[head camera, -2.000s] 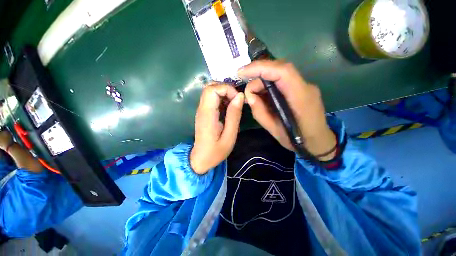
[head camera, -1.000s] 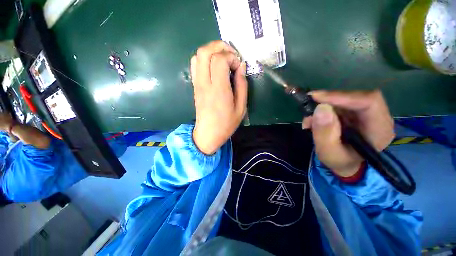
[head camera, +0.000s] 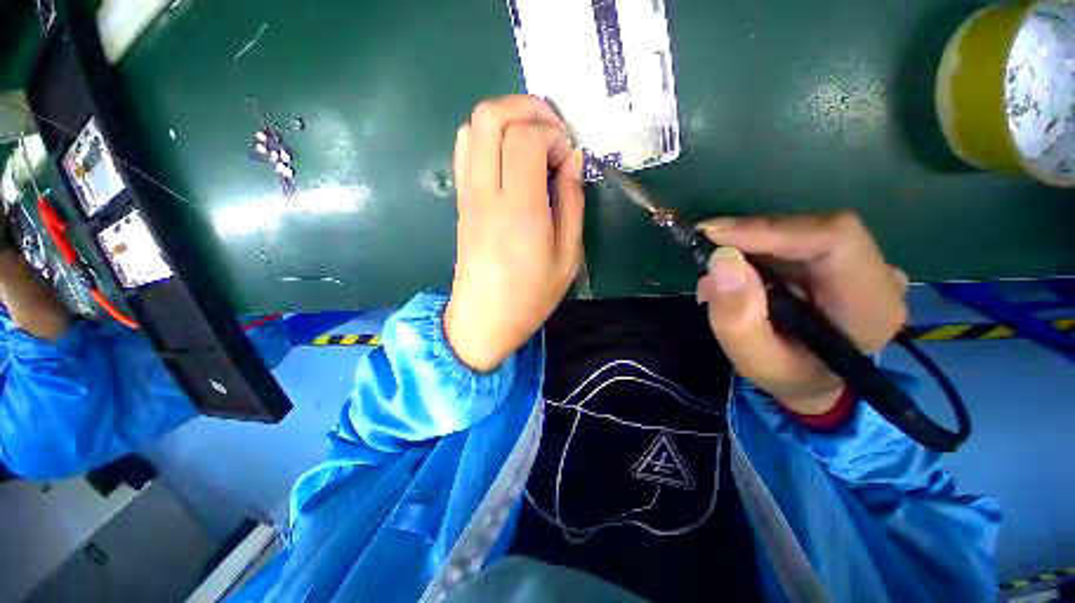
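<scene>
The phone assembly (head camera: 599, 83), a white-silver rectangle, lies flat on the dark green mat, cut off by the top edge. My left hand (head camera: 513, 224) is at its near left corner, thumb and fingertips pinched together. What the fingertips pinch is too small to tell. My right hand (head camera: 802, 306) holds the soldering iron (head camera: 813, 336) like a pen. The iron's metal tip points up and left to the small board (head camera: 598, 166) at the phone's near end, close to my left fingertips. Whether the tip touches the board is not clear.
A yellow-green tape roll (head camera: 984, 88) stands at the right. A pile of small components (head camera: 275, 153) lies left of my left hand. A long black tray (head camera: 177, 283) with two bright rectangles is farther left, beside another person's arm (head camera: 35, 295).
Compared with two seconds ago, my right hand has moved right, away from my left hand, and the iron now points at the phone's near end. The view has shifted. Over the last second little moved.
</scene>
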